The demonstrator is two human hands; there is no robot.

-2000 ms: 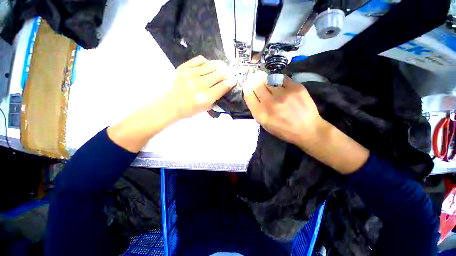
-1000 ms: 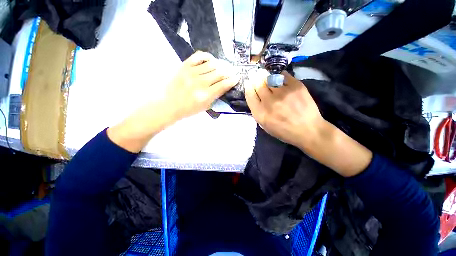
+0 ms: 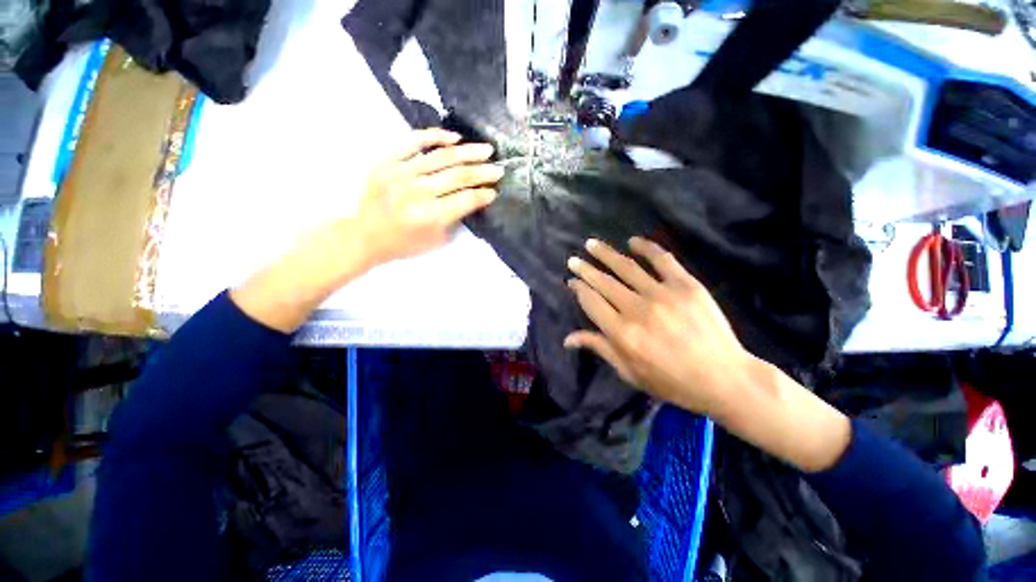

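A black garment piece lies under the needle area and spreads right and over the table's front edge. The presser foot and needle are just ahead, in bright glare. My left hand lies at the cloth's left edge beside the needle, fingertips on the cloth; whether it pinches it cannot be told. My right hand lies flat on the cloth, nearer to me and right of the needle, with its fingers apart. The white machine head stands at the upper right.
A tan cardboard strip lies on the left of the table. A black cloth bunch lies at upper left. Red-handled scissors lie at right. A dark strap crosses the machine. Blue crates stand below. A red and white object is at lower right.
My right hand has left the needle, moved back toward me and spread open on the cloth. My left hand's fingers have straightened. The view has shifted, showing more of the machine's right side.
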